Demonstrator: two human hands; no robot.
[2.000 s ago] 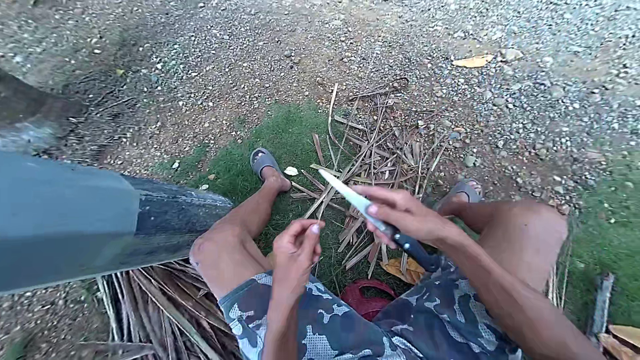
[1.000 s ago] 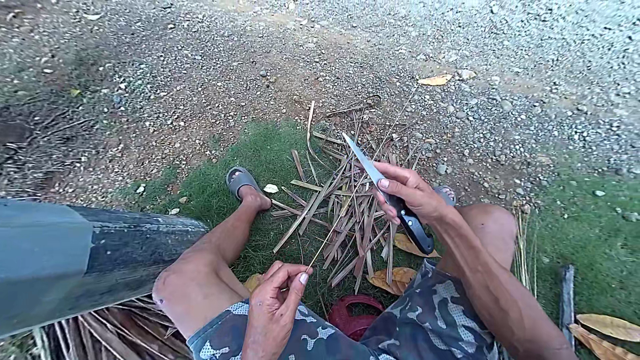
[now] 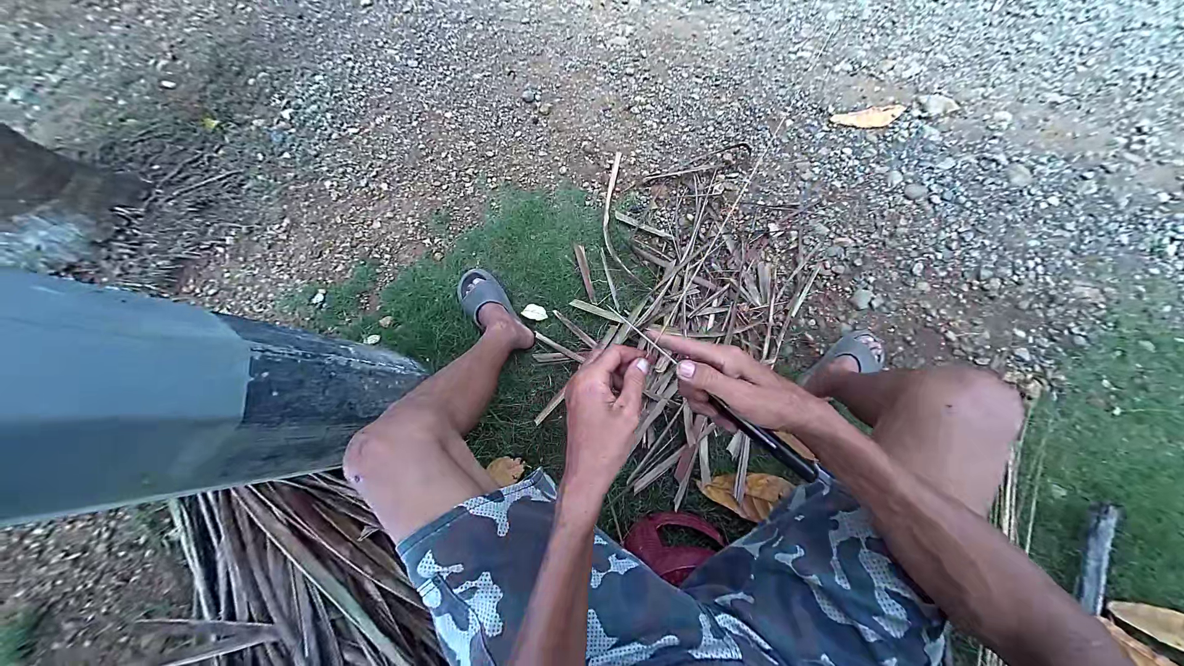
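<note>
My right hand (image 3: 740, 384) grips a knife by its black handle (image 3: 772, 446); its thin blade, seen nearly edge-on, points up and left between my hands. My left hand (image 3: 606, 393) is close beside it, thumb and forefinger pinched on a thin leaf rib, whose long pale length (image 3: 745, 190) seems to run up and right past the knife. Where blade and rib meet is too fine to tell. Below and beyond my hands lies a loose heap of dry leaf strips (image 3: 689, 287) on the grass between my feet.
A grey and black post (image 3: 185, 398) slants in from the left. Under it lies a bundle of long dry palm leaves (image 3: 296, 564). A red plastic object with a handle (image 3: 673, 555) is between my thighs. Brown leaves (image 3: 751, 495) and a stick (image 3: 1098, 555) lie near me; gravel (image 3: 647, 74) stretches ahead.
My hands were apart one second ago, with the knife blade raised and broadside to view. Now they are close together, and the knife is turned nearly edge-on.
</note>
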